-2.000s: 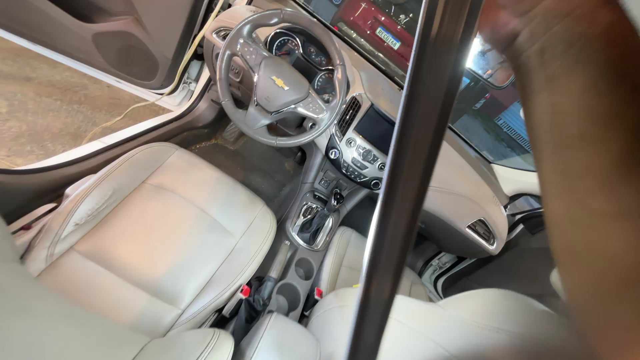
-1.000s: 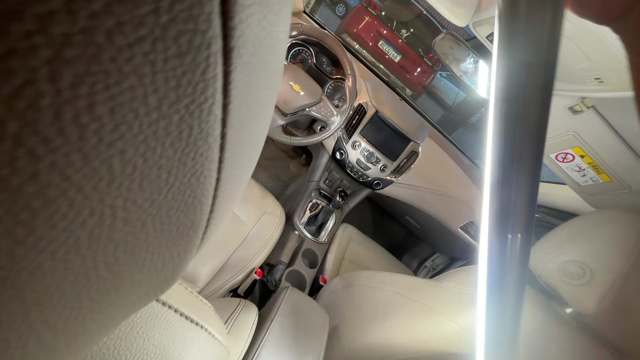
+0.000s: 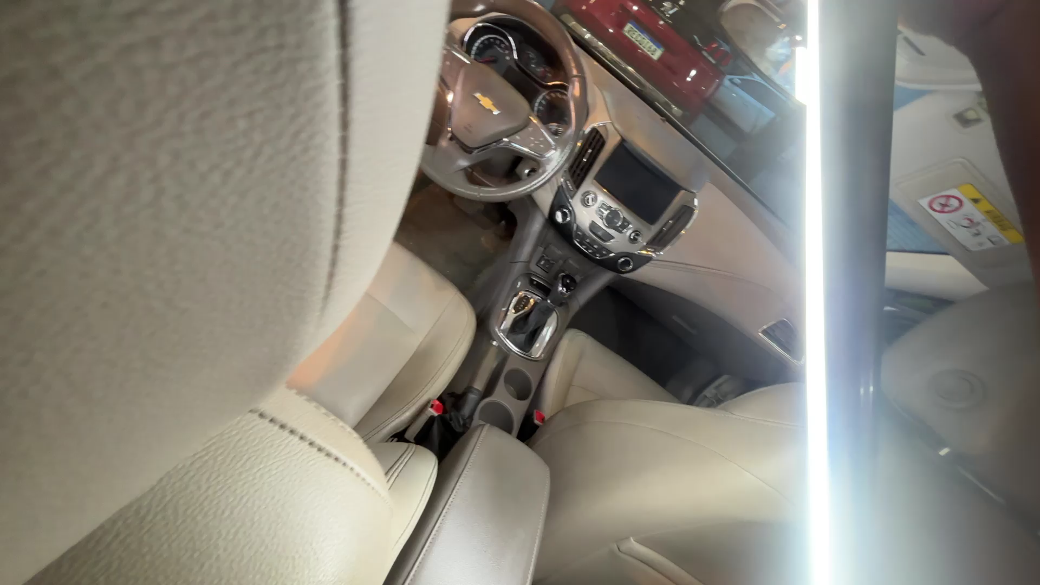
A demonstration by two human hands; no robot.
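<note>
A long bar lamp (image 3: 849, 292) stands upright in the right part of the view, its left edge glowing bright white. Beside its top, a dark, blurred shape at the upper right corner appears to be my right hand (image 3: 963, 24); its fingers cannot be made out, so its hold on the lamp is unclear. My left hand is out of sight. Past the lamp lies a car interior, with a steering wheel (image 3: 504, 106), a centre screen (image 3: 638, 183), a gear lever (image 3: 528, 321) and a padded armrest (image 3: 479, 504).
A light leather seat back or headrest (image 3: 179, 203) fills the left side, very close. The front passenger seat (image 3: 666, 463) is at the lower right. A sun visor with a warning label (image 3: 971, 218) hangs behind the lamp. Through the windscreen shows a red car (image 3: 650, 49).
The view has shifted within the car, with the close seat back now covering the left side. The bar has gone from slanted and dark to upright and glowing. The arm shows less than two seconds ago.
</note>
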